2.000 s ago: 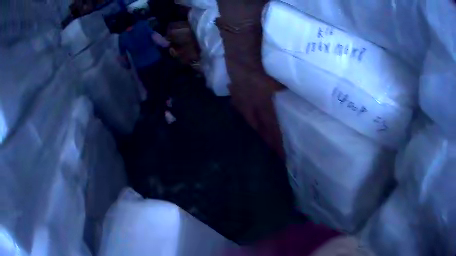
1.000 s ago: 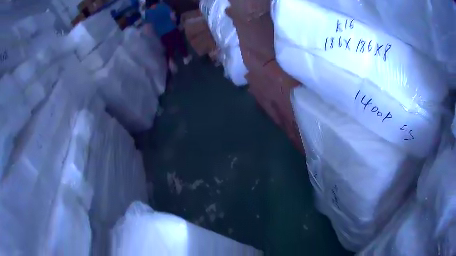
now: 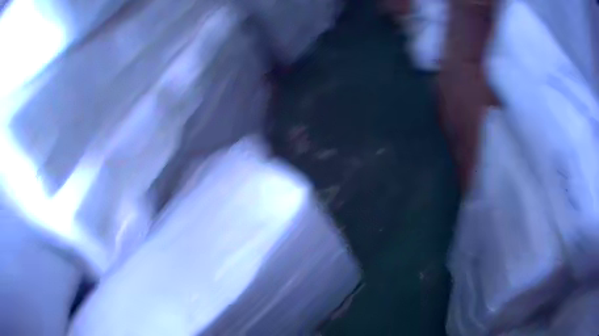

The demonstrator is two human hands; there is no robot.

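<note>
A white foam packaging bundle in clear film lies nearest in front of me, at the lower left to middle of the head view. It is tilted, with its bright top and its ridged side showing, and its lower end is cut off by the bottom edge. The picture is blurred. Neither of my hands is in view, so nothing shows whether a hand touches the bundle.
More wrapped white bundles are stacked along the left. Others line the right, beside brown cardboard. A dark green floor with pale worn marks runs between the two sides.
The view has swung down and left. The near bundle now shows larger and nearer the middle. The person at the far end of the aisle has left the picture.
</note>
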